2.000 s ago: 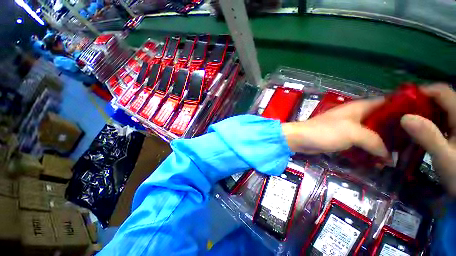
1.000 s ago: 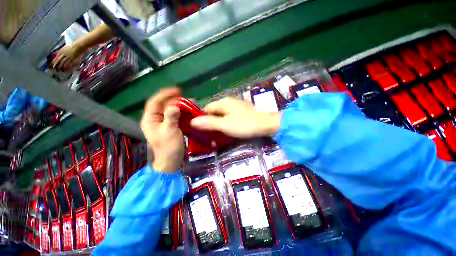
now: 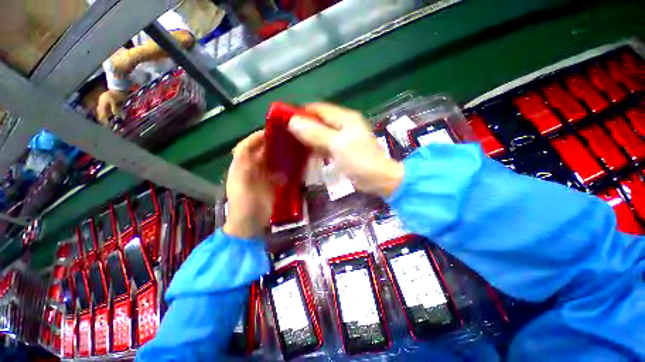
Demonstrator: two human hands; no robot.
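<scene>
A red flip phone [image 3: 284, 162] is held upright above the left part of the clear handset tray [image 3: 460, 311]. My left hand [image 3: 246, 187] grips it from the left. My right hand [image 3: 350, 145] has its fingers on the phone's upper right part. The phone is slightly blurred, and whether a separate cover is in my fingers cannot be told. In the tray's front row lie several uncovered phone backs [image 3: 353, 300], black with white labels and red rims. More labelled backs show behind my right hand.
A black cover tray [image 3: 520, 152] with rows of red covers [image 3: 576, 155] lies at right. Open keypad phones [image 3: 113, 283] stand in stacked clear trays at left. A metal post [image 3: 127, 152] crosses the upper left. Another person's arm [image 3: 138, 56] is beyond it, over a stack of trays.
Earlier my hands were over the tray's right side, then moved to its left. Since the last earlier frame, the phone has turned more upright and my right hand has risen slightly.
</scene>
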